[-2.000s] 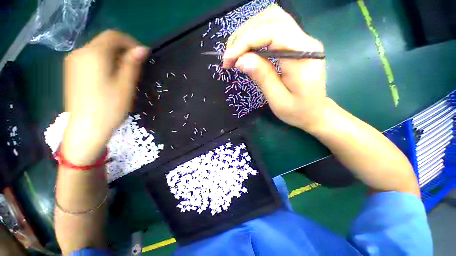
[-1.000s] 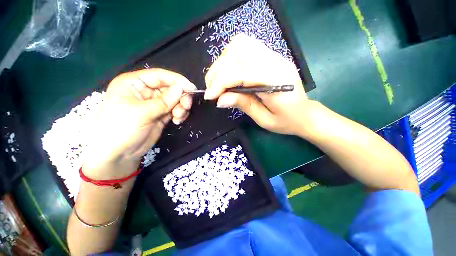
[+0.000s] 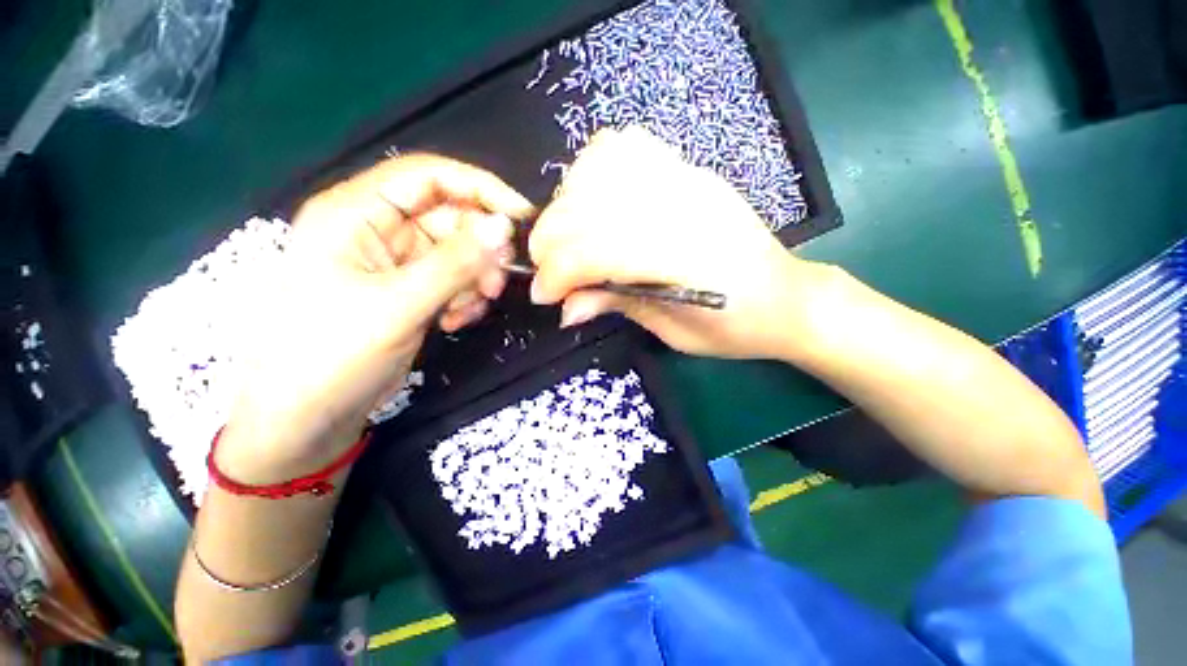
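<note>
My right hand (image 3: 664, 247) holds a thin dark pen-like tool (image 3: 670, 295), its tip at the fingertips of my left hand (image 3: 404, 267). Both hands meet above the middle of the long black tray (image 3: 501, 115). The left fingertips are pinched together; any small part between them is too small to make out. White plastic parts (image 3: 182, 345) are heaped at the tray's left end, partly under my left hand and wrist. Metal pins (image 3: 703, 98) are heaped at its right end. Small white pieces (image 3: 547, 462) lie in the small near tray (image 3: 586, 575).
A black side tray (image 3: 59, 377) with a few white pieces is at far left. A crumpled clear bag (image 3: 163, 65) is upper left. A blue crate (image 3: 1074, 390) with white rod-like items is at right. Yellow-green tape (image 3: 996, 137) marks the green bench at upper right.
Since two seconds ago my left hand has come right from beside the tray's white heap to meet my right hand, which has moved down and left from the pins. In the last second the tool has tilted.
</note>
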